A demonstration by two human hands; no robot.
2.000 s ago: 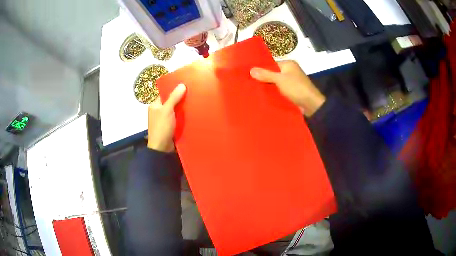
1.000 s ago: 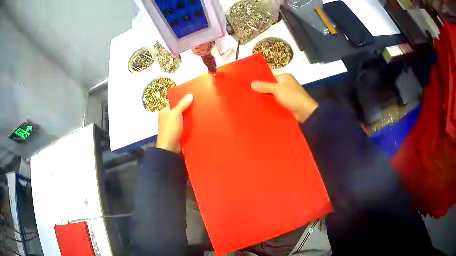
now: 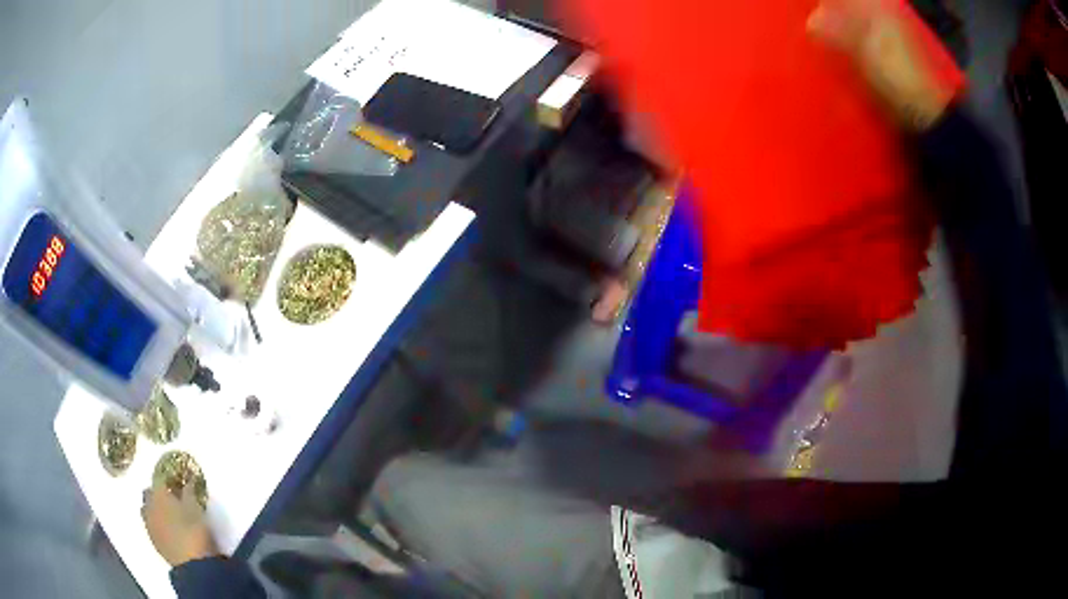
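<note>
My left hand [image 3: 178, 523] is at the lower left, its fingertips at the near edge of a round dish of brass-coloured fasteners [image 3: 180, 477]; whether they pinch any is hidden. My right hand [image 3: 884, 59] is blurred at the upper right and grips a red panel [image 3: 750, 105]. The panel blurs into a ragged-edged stack of red panels [image 3: 820, 293] over the blue stool [image 3: 638, 351]; where the panel ends and the stack begins is unclear. The fastener machine [image 3: 88, 293] shows red digits, with its dark metal tip [image 3: 193, 369] above the white bench [image 3: 363, 316].
More fastener dishes [image 3: 316, 283] and a clear bag of fasteners [image 3: 240, 234] stand on the bench. A phone [image 3: 431, 111], an orange-yellow stick [image 3: 382, 143] and white paper [image 3: 445, 47] lie on dark sheets behind. The wearer's legs [image 3: 492, 515] are below the bench edge.
The view has swung right. My left hand has let go of the panel and moved to a fastener dish. My right hand has carried the panel from the machine to the red stack.
</note>
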